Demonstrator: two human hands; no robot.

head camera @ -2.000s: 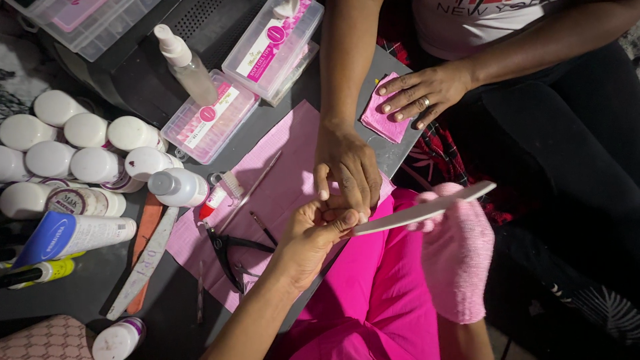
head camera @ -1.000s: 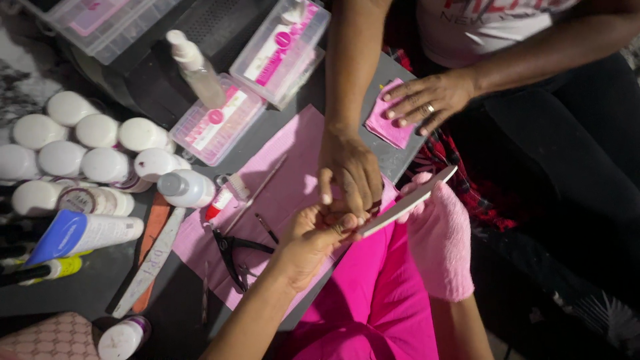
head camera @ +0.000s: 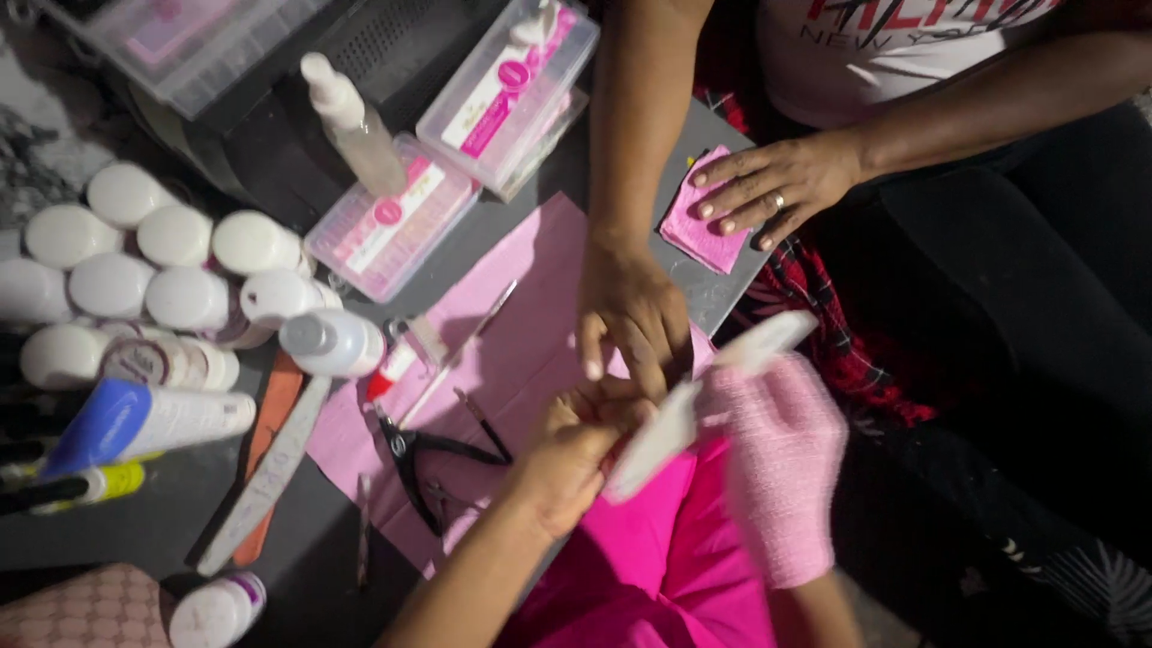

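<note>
My left hand (head camera: 567,454), bare, holds a finger of the other person's hand (head camera: 634,310) over the pink paper sheet's edge. In my right hand (head camera: 781,459), which wears a pink fingerless glove, is a white nail file (head camera: 657,441), blurred and slanting across the held fingertips. The nail being touched is hidden by the file and my fingers. The person's other hand (head camera: 783,184), with a ring, rests on a folded pink cloth (head camera: 706,216) at the table corner. On the pink paper sheet (head camera: 531,261) lie black-handled nippers (head camera: 409,454), thin brushes (head camera: 459,351) and a small red-and-white tube (head camera: 391,371).
White-capped jars (head camera: 112,283) crowd the left side near a clear bottle (head camera: 331,342), a blue-and-white tube (head camera: 148,427) and two more files (head camera: 265,477). Plastic boxes (head camera: 508,85) and a pump bottle (head camera: 351,126) stand at the back. A lone jar (head camera: 218,612) is at the lower left.
The file in my right hand has changed its slant, its near end now lower beside my left fingers. My left hand still holds the person's finger, and their other hand stays on the cloth.
</note>
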